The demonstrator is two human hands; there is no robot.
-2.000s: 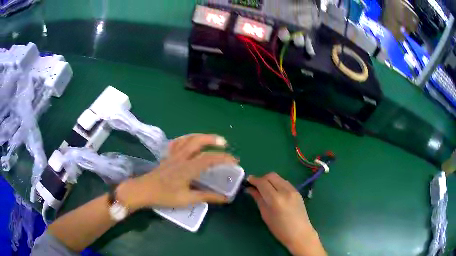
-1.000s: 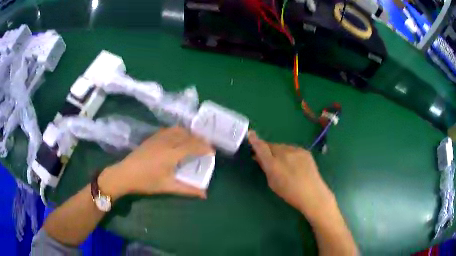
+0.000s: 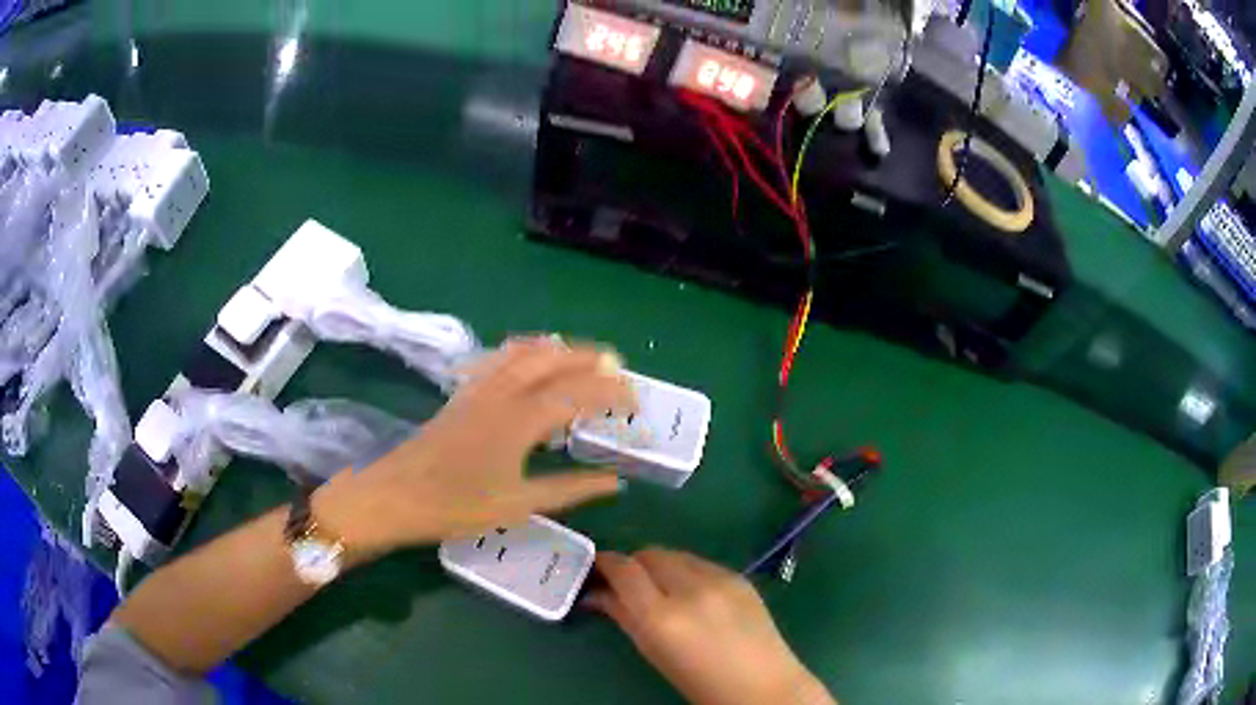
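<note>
Two white power strip units lie in front of me, the upper one (image 3: 653,427) and the lower one (image 3: 530,563). My left hand (image 3: 503,434) is over and between them, fingers apart and blurred, fingertips at the upper unit's left part; contact cannot be told. My right hand (image 3: 703,620) pinches the dark USB test lead (image 3: 601,584) at the lower unit's right end. Its plug is mostly hidden by my fingers. Bagged power cords (image 3: 400,331) run left from the units to the supply power strip (image 3: 214,365).
A black load tester box (image 3: 689,179) with red digits and a tape roll (image 3: 986,182) stands at the back. The wire harness (image 3: 832,485) lies right of centre. Waiting units (image 3: 168,186) are at left, a bagged unit (image 3: 1208,534) at far right.
My right hand moved with the lead from the upper unit's end down to the lower unit's end. My left hand let go of the lower unit and moved up. The red displays came back into view.
</note>
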